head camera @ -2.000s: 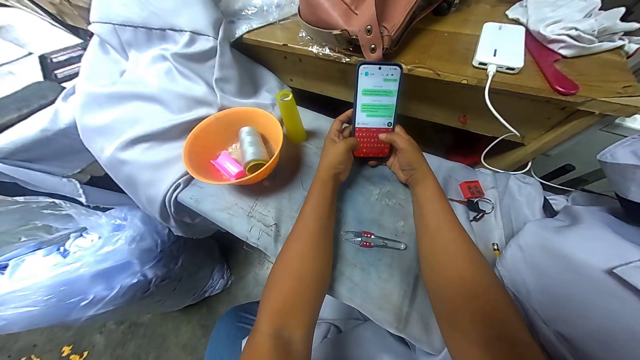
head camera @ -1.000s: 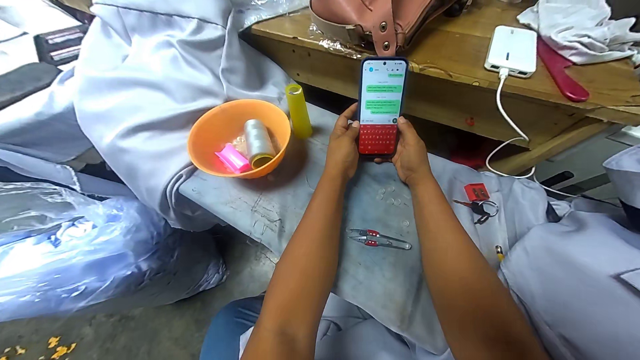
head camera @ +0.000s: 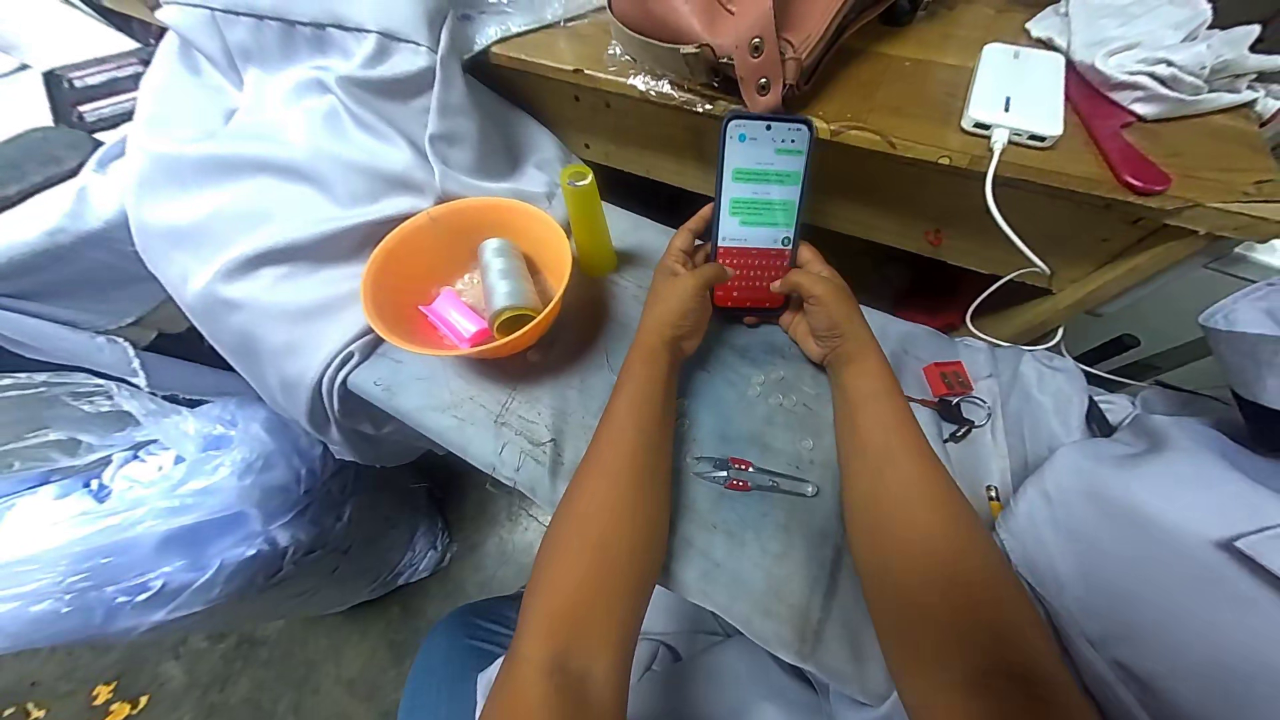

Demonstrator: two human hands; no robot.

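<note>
My left hand (head camera: pixel 688 285) and my right hand (head camera: pixel 820 305) hold a smartphone (head camera: pixel 762 215) upright between them, thumbs over its red on-screen keyboard. Chat bubbles show above the keys. Thread snips (head camera: pixel 755 477) with red parts lie on the grey work surface (head camera: pixel 740 540) between my forearms, near several small clear buttons (head camera: pixel 780 395). To the left, an orange bowl (head camera: pixel 400 290) holds a grey thread cone (head camera: pixel 507 280) and a bright pink item (head camera: pixel 456 318). A yellow cone (head camera: pixel 590 222) stands beside the bowl.
Behind the phone is a wooden table (head camera: pixel 660 140) with a pinkish-brown leather bag (head camera: pixel 690 35), a white power bank (head camera: pixel 1015 92) with a cable, and a red-handled tool (head camera: pixel 1115 140). Keys (head camera: pixel 962 415) lie at right. Pale fabric and a plastic-wrapped bundle (head camera: pixel 180 510) flank the surface.
My thumbs have moved from the phone's edges, where they were one second ago, onto the keyboard. The phone stays in both hands. The snips and bowl have not been moved.
</note>
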